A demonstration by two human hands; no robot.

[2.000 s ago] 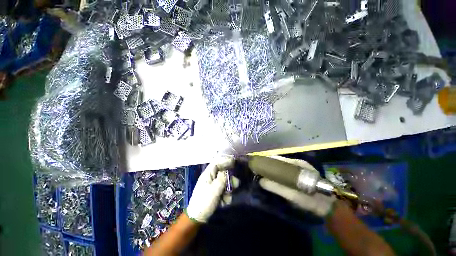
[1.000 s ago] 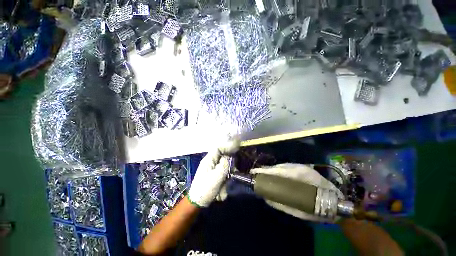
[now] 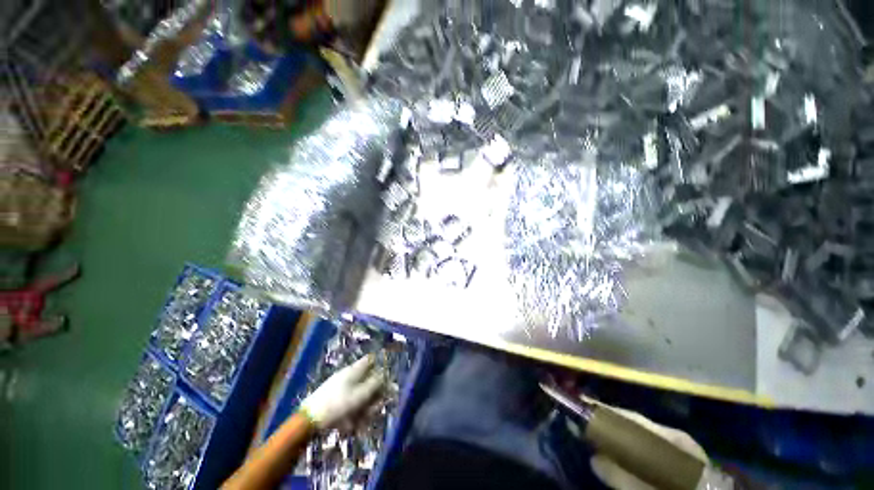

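Note:
My left hand (image 3: 345,394), in a white glove, is over the blue parts bin (image 3: 414,392) below the table edge. It is blurred; its fingers look extended and I see no part held in them. Small silver metal parts (image 3: 335,450) fill the bin. My right hand (image 3: 685,450), also gloved and partly hidden, is around the thick olive-brown air tool (image 3: 640,448) at the lower right. The tool's narrow metal nose (image 3: 567,400) points up and left, touching nothing that I can see. The tool's rear is cut off by the picture's edge.
The pale table (image 3: 460,321) has a yellow front edge (image 3: 661,380). On it are a large grey bracket heap (image 3: 728,124), a few loose brackets (image 3: 441,251), thin metal pins (image 3: 570,297) and a shiny plastic bag (image 3: 307,211). More blue bins (image 3: 216,354) stand at the left on green floor.
The view has swung left. My left hand has moved from the tool's nose to the blue bin, and the bracket it held no longer shows. My right hand still holds the tool.

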